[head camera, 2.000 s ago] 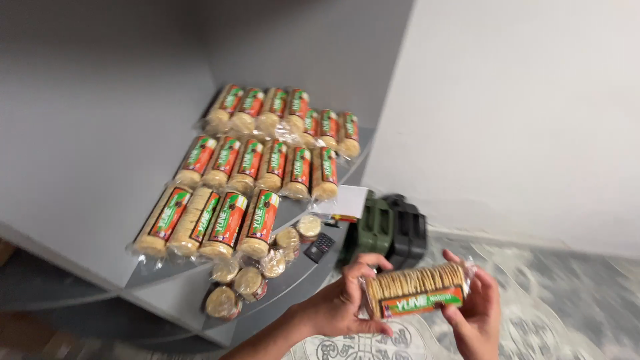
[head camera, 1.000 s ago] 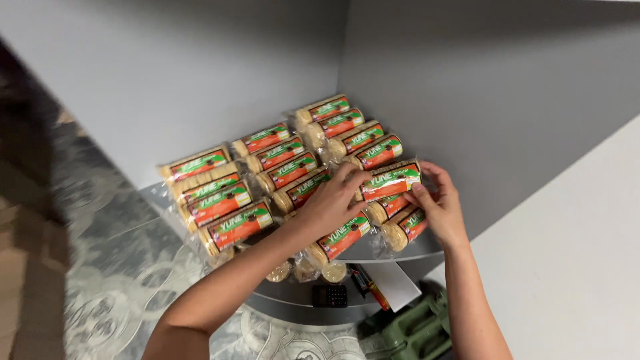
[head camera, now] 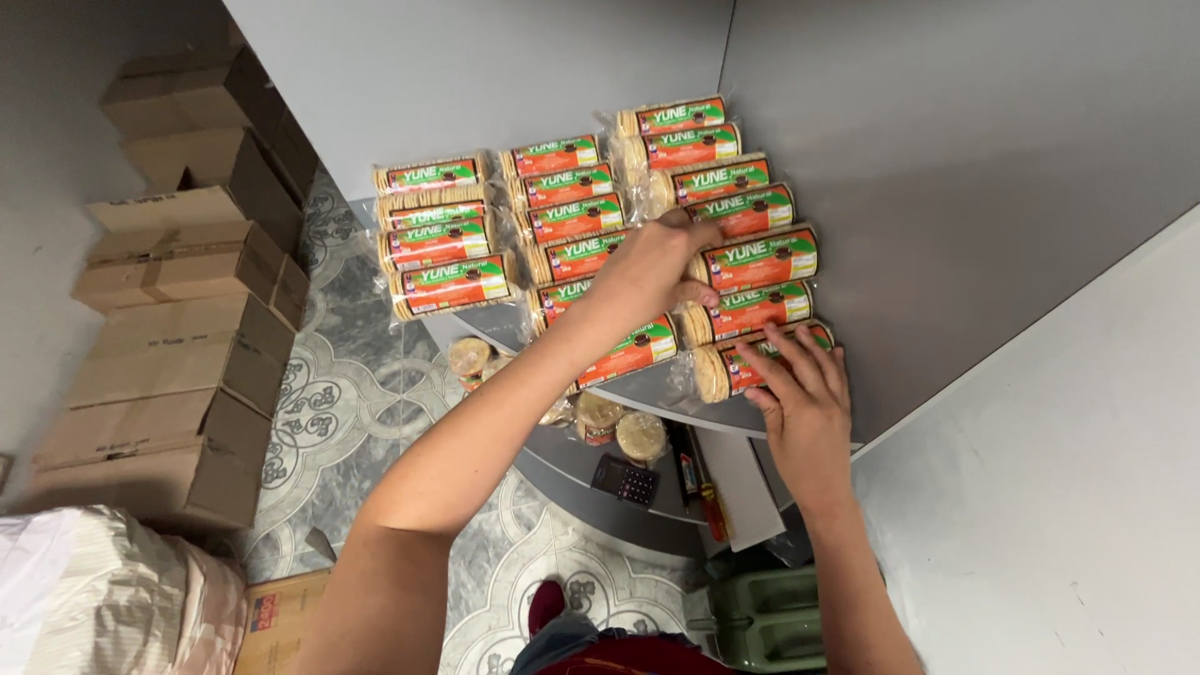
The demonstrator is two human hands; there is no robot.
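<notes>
Clear-wrapped rolls of round crackers with green and orange labels lie in three columns on a grey corner shelf [head camera: 656, 389]. My left hand [head camera: 661, 262] reaches across the middle column, its fingers at the left end of a cracker roll [head camera: 761, 261] in the right column; whether it grips it is unclear. My right hand [head camera: 802, 384] rests with spread fingers on the nearest roll [head camera: 717, 370] of that column. Between the hands lies another roll [head camera: 750, 312]. My left forearm partly hides the middle column. The left column ends in a roll [head camera: 452, 284] near the shelf edge.
On a lower shelf are more cracker rolls [head camera: 642, 437], a black calculator [head camera: 625, 480], a screwdriver [head camera: 712, 511] and white paper [head camera: 741, 487]. A green plastic container [head camera: 764, 619] stands below. Cardboard boxes [head camera: 159, 347] line the left side. Grey panels [head camera: 937, 169] enclose the shelf behind and right.
The roll held between both hands two seconds ago was over the right column one second ago. Now my right hand has moved down to the nearest roll there. The view has shifted strongly.
</notes>
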